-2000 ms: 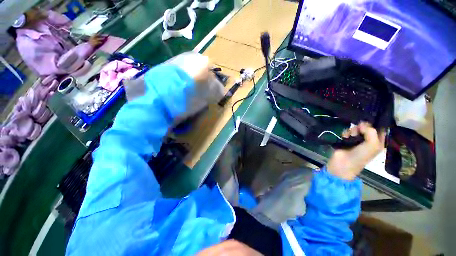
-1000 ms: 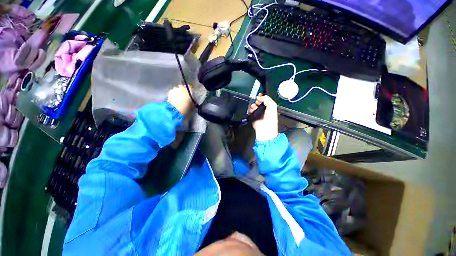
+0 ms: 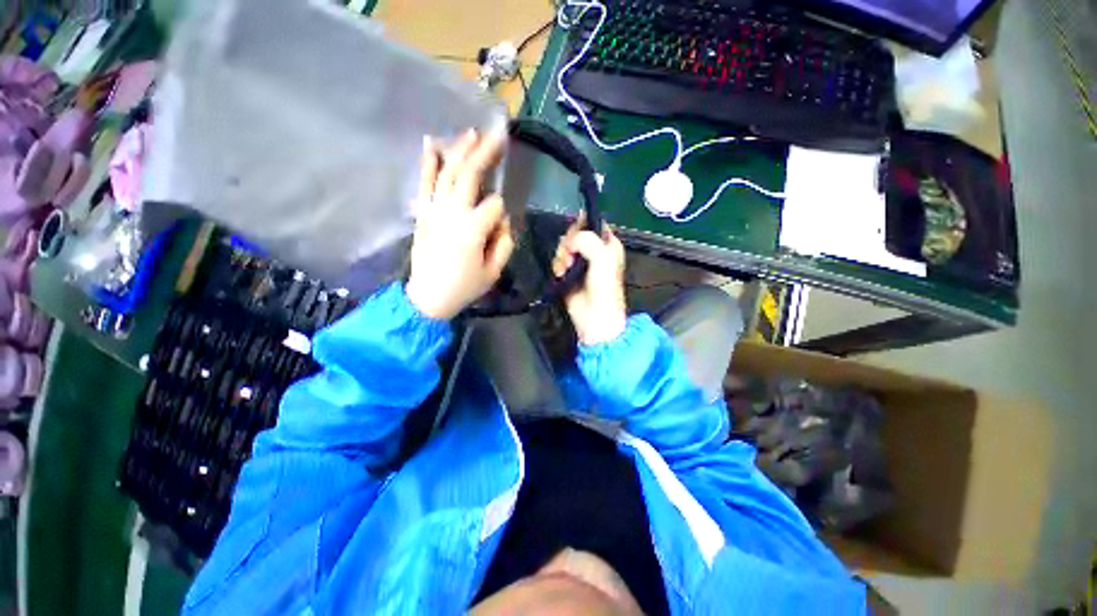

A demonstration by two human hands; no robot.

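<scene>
A black headset (image 3: 586, 175) is in front of my body, its curved band towards the right. Its ear cups are mostly hidden by my left hand and the bag. My right hand (image 3: 592, 279) grips the right side of the band. A limp, translucent grey protective bag (image 3: 301, 138) spreads up and to the left. My left hand (image 3: 460, 229) is at the bag's right end, fingers stretched along its edge beside the headset. How far the cups are inside the bag cannot be told.
Many small black parts (image 3: 223, 397) lie at left, near a blue-rimmed tray (image 3: 150, 271). A keyboard (image 3: 734, 72), white cable hub (image 3: 668, 190), white paper (image 3: 848, 205) and mouse pad (image 3: 956, 217) are on the bench. An open carton (image 3: 938, 481) of grey bags stands lower right.
My right hand took the headset from the keyboard area to my front. The bag has risen up and left, and its right end now meets the headset. The view has shifted, showing more carton.
</scene>
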